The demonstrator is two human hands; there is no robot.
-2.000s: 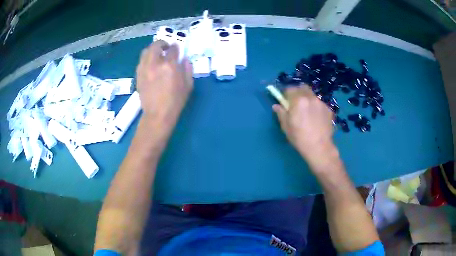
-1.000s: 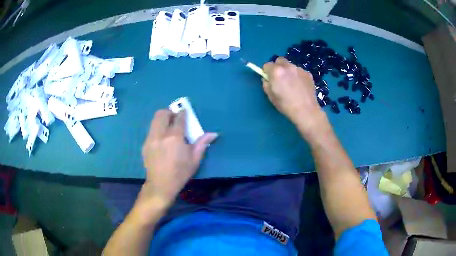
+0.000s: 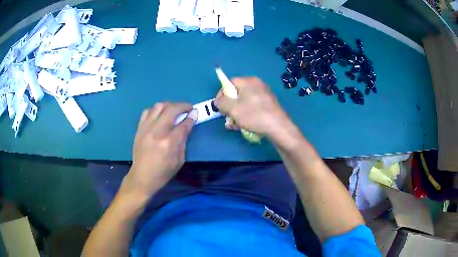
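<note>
My left hand (image 3: 163,135) grips one end of a white plastic housing (image 3: 202,111) near the front edge of the bench. Dark openings show on its middle. My right hand (image 3: 251,108) is at the housing's right end, where a small black part (image 3: 215,105) shows at the fingertips. The right hand also holds a pale yellow hand tool (image 3: 227,84), its thin dark tip pointing up and away. The right end of the housing is partly hidden by the fingers.
A loose heap of white housings (image 3: 60,62) lies at left. Several fitted housings (image 3: 208,15) stand in a row at the far edge, cut by the frame. Black parts (image 3: 326,62) are heaped at right. Cardboard boxes (image 3: 409,211) and crumpled wrapping (image 3: 384,173) lie beyond the bench at lower right.
The left hand brought a housing from the far row area to the front and turned it sideways. The right hand moved left from the black heap to the housing. The view has shifted.
</note>
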